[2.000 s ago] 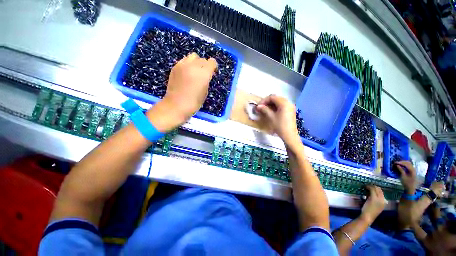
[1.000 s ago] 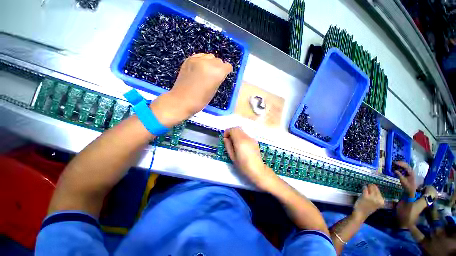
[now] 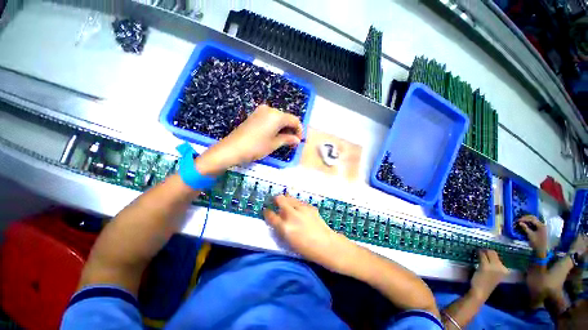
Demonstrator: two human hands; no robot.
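Observation:
My left hand (image 3: pixel 261 134), with a blue wrist strap (image 3: pixel 192 169), is over the lower right part of a blue bin (image 3: pixel 169 115) heaped with small dark leaded components (image 3: pixel 225 97). Its fingers are curled with the fingertips together; whether a part is between them is too small to tell. My right hand (image 3: pixel 298 225) is at the row of green circuit boards (image 3: pixel 361 222) on the conveyor, thumb and fingers close together at a board's top. Whether it holds a component cannot be told.
A whitish ring (image 3: pixel 329 153) lies on a tan pad (image 3: pixel 348 161). A tilted blue bin (image 3: pixel 422 138) with few parts rests by another full bin (image 3: pixel 465 187). Black slotted rack (image 3: pixel 296 51) and upright green boards (image 3: pixel 458 97) stand behind. Another person's hand (image 3: pixel 489 271) is at the conveyor, right.
My right hand moved from the whitish ring down to the conveyor, then slightly left along the boards. The boards have shifted left, filling the gap. My left hand stays at the bin, fingers now curled near its edge.

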